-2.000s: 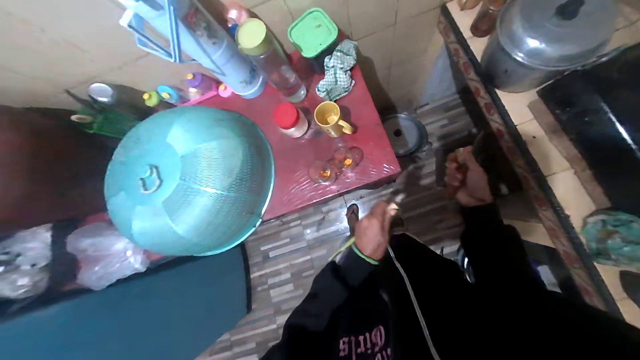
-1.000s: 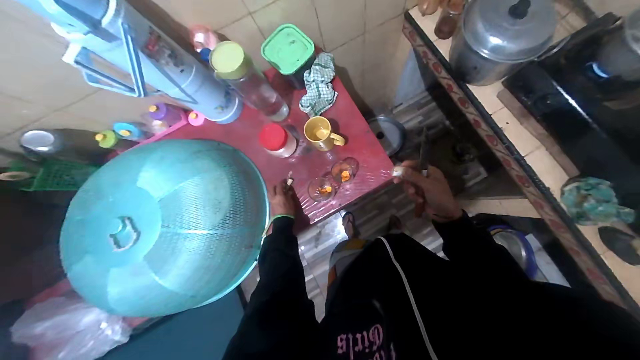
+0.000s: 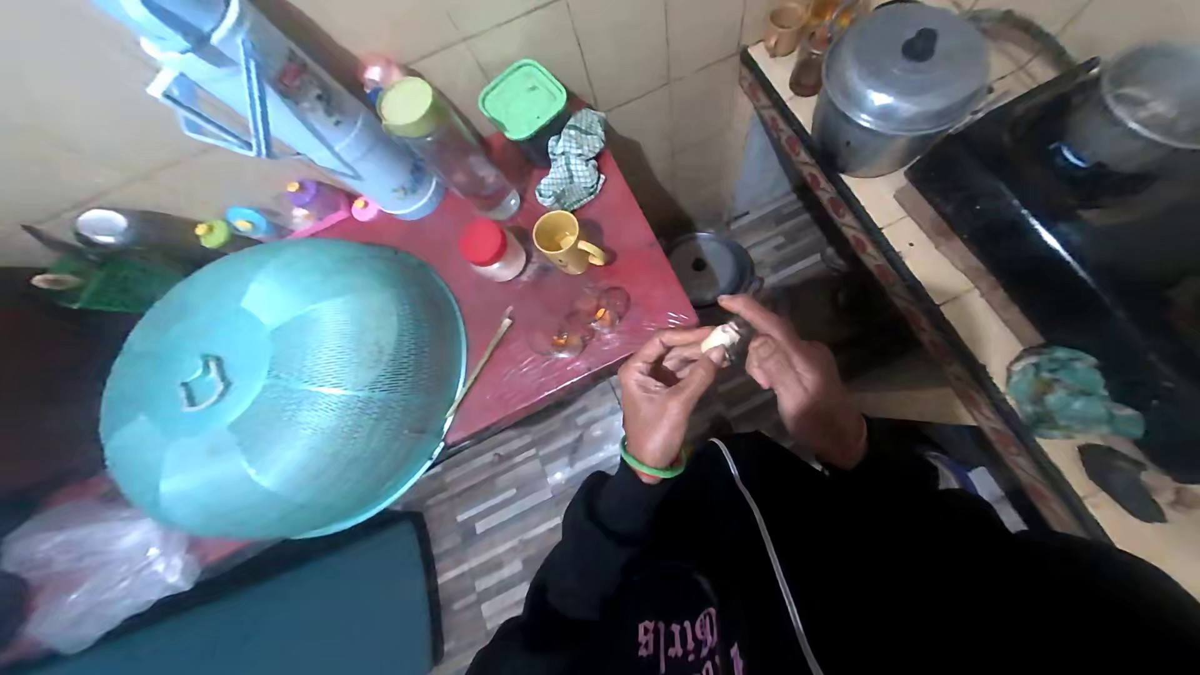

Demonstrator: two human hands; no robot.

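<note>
Between my two hands is a small whitish piece (image 3: 723, 338) with a darker part on its right side; what it is, I cannot tell. My left hand (image 3: 658, 389) pinches its left side between thumb and fingers. On the darker side, my right hand (image 3: 795, 375) holds it with the thumb below and the index finger stretched out above. A thin, pale stick-like object (image 3: 483, 364) lies on the red table between a turquoise mesh food cover (image 3: 323, 375) and two small glass cups (image 3: 566, 339) with orange bits inside. Behind the cups stand a yellow mug (image 3: 560, 234) and a red-lidded jar (image 3: 492, 251).
The red table (image 3: 647, 258) also holds a blue flask (image 3: 328, 112), a glass bottle (image 3: 459, 159) and a checked cloth (image 3: 574, 161). At right, a tiled counter (image 3: 923, 267) carries a metal pot (image 3: 895, 89) and a black gas stove (image 3: 1041, 234) with a lit flame.
My left hand has moved right, from the table's edge beside the food cover to my right hand. The stick-like object now lies near where it was. The view has shifted.
</note>
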